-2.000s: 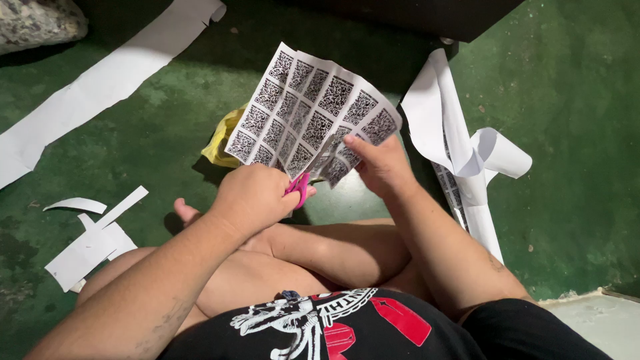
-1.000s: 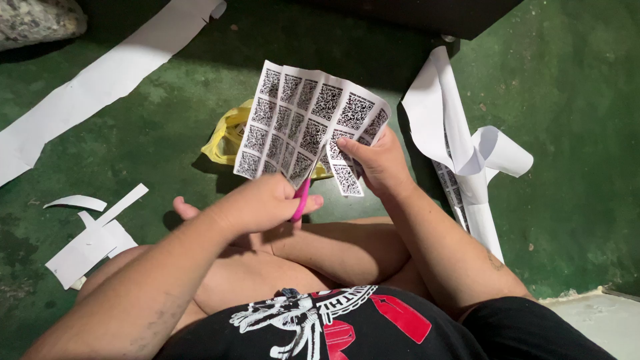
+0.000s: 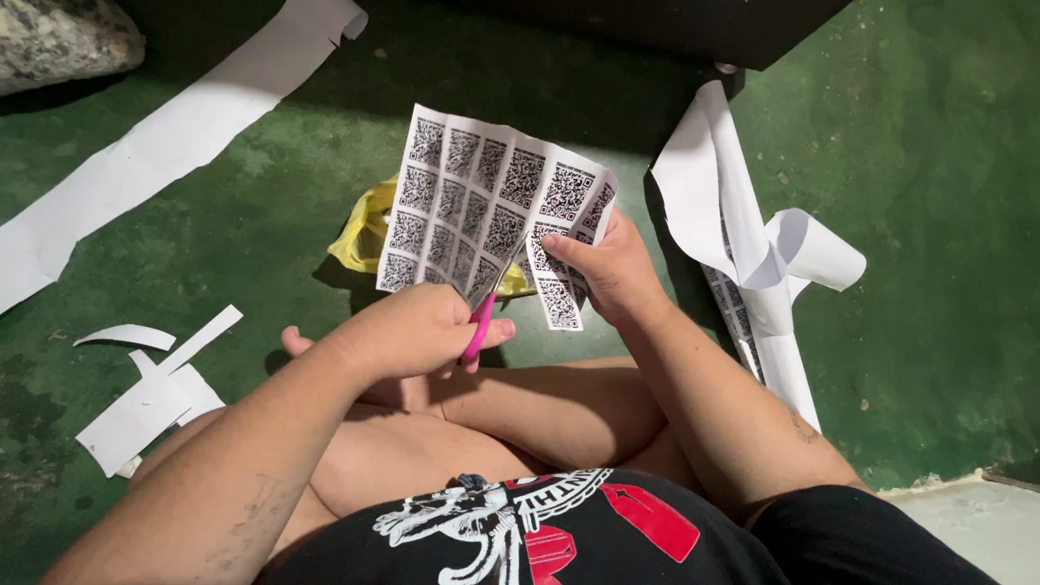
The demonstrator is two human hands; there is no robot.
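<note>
A sheet printed with rows of square black codes [image 3: 524, 175] is held up above my crossed legs. My left hand [image 3: 431, 329] grips pink-handled scissors [image 3: 481, 327], whose metal blades reach up into a slit in the sheet's lower edge. How far the blades are apart is unclear. My right hand [image 3: 613, 264] pinches the sheet's right part, thumb on the front, fingers hidden behind. Below that thumb hangs a partly cut strip of codes [image 3: 559, 305], to the right of the blades. A yellow plastic bag [image 3: 366, 231] lies on the floor, partly hidden behind the sheet.
White paper scraps [image 3: 134, 414] lie at left on the green floor, below a long white paper strip [image 3: 154, 158]. At right is curled, partly rolled paper [image 3: 751, 244] with printed codes. A dark piece of furniture [image 3: 650, 24] stands at the top, a speckled stone [image 3: 65, 41] top left.
The sheet has turned and shifted a little left from its tilted position. The cut strip under my right thumb hangs lower and apart from the rest. Both hands have kept their hold.
</note>
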